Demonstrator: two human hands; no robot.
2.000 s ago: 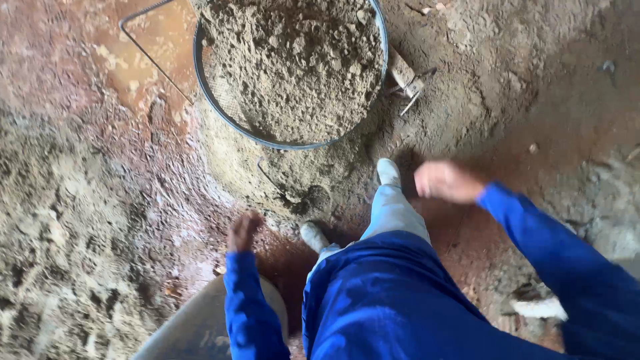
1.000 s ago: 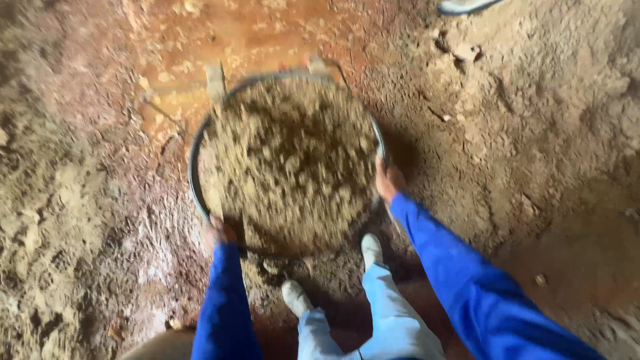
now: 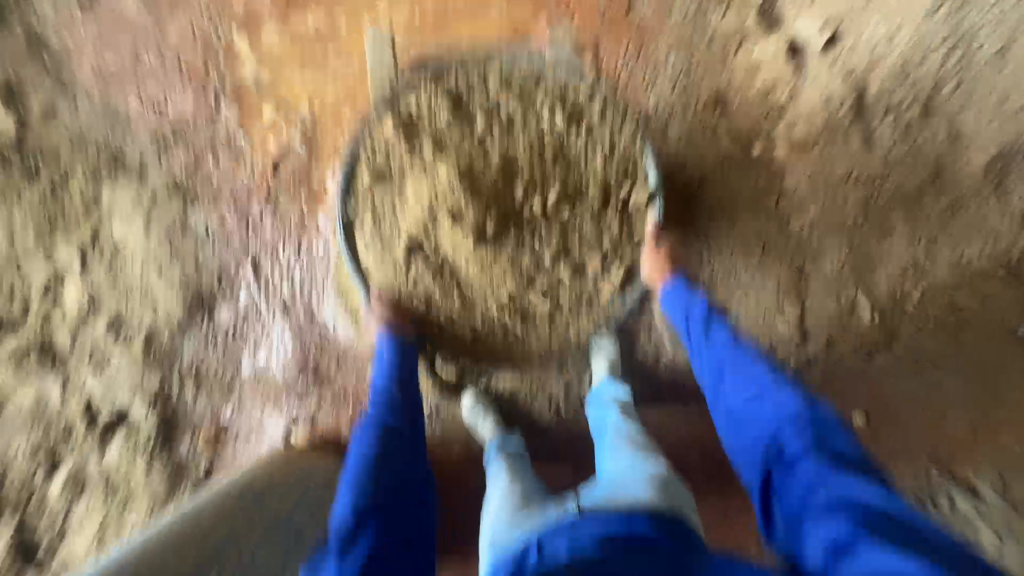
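A round pan or sieve with a dark rim [image 3: 346, 216], heaped with crumbly brown soil [image 3: 496, 208], fills the upper middle of the head view. At its lower left, my left hand [image 3: 388, 316] grips the rim. My right hand [image 3: 658, 254] holds the rim on the right side. Motion blur hides the fingers of both hands. Whatever lies under the vessel is hidden.
My two pale shoes [image 3: 480, 414] stand just below the vessel. At the lower left lies a smooth, rounded grey-brown object [image 3: 240, 512]. Rough earth [image 3: 840, 240] surrounds the vessel, with wet orange ground [image 3: 304, 72] beyond it. A short pale piece [image 3: 381, 64] juts out at its upper left.
Two seconds ago my hands were apart from the rim; by one second ago both had hold of it, and they hold it still. The wire handles seen earlier at the vessel's sides no longer show clearly.
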